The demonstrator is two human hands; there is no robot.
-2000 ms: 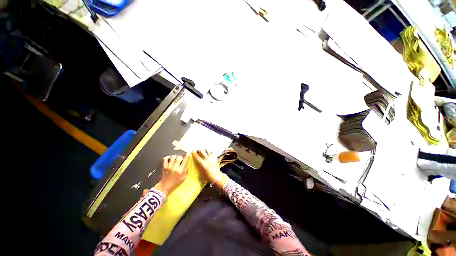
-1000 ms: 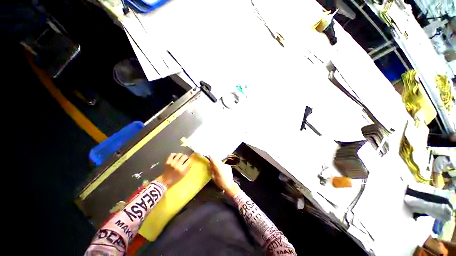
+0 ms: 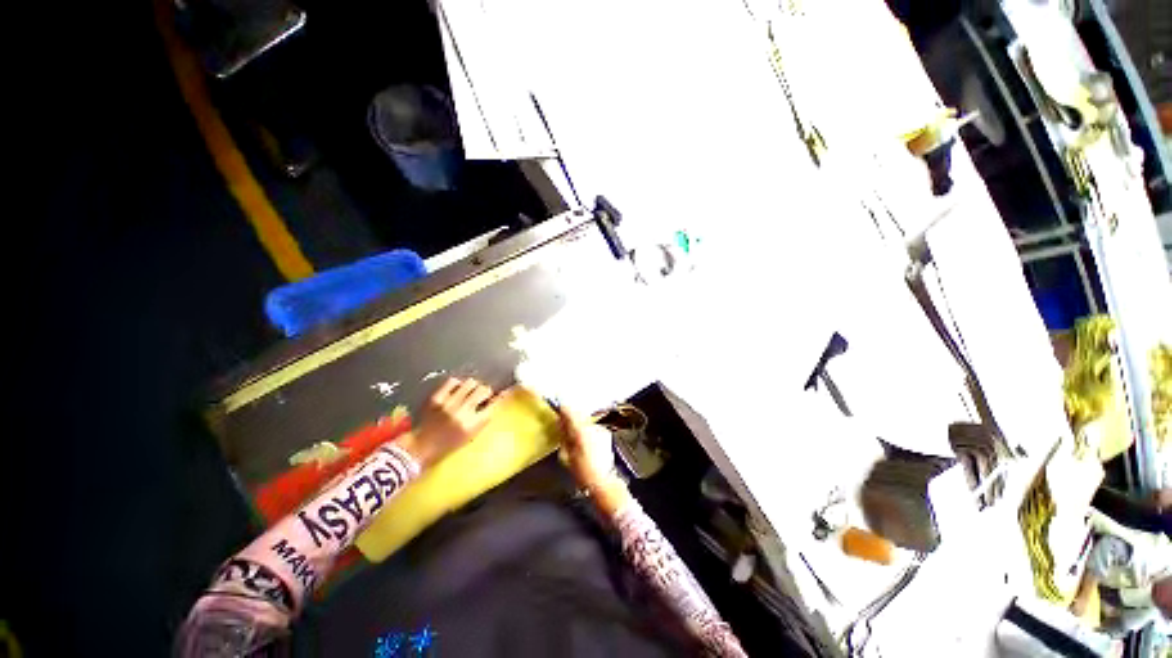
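A yellow lining panel (image 3: 469,476) lies along the near edge of the grey-brown work board (image 3: 424,347) and partly over the wearer's dark lap. My left hand (image 3: 452,414) rests on the panel's upper edge with fingers bent. My right hand (image 3: 585,447) is at the panel's right end, its thumb side against the yellow edge; its fingertips are hard to make out. An orange-red sheet (image 3: 315,486) lies on the board, partly under my left forearm. Small pale scraps (image 3: 386,388) lie on the board.
A white table (image 3: 720,167) bears a black hammer-like tool (image 3: 829,369), a dark stack (image 3: 904,499) and an orange item (image 3: 868,546). A blue tray (image 3: 345,291) is beyond the board. A bin (image 3: 414,129) stands on the floor. Part of a person (image 3: 1131,566) shows at the right edge.
The view has turned, so board and table appear rotated. My left forearm has shifted, and more of the orange-red sheet shows. Both hands stay at the yellow panel, which lies at a flatter angle.
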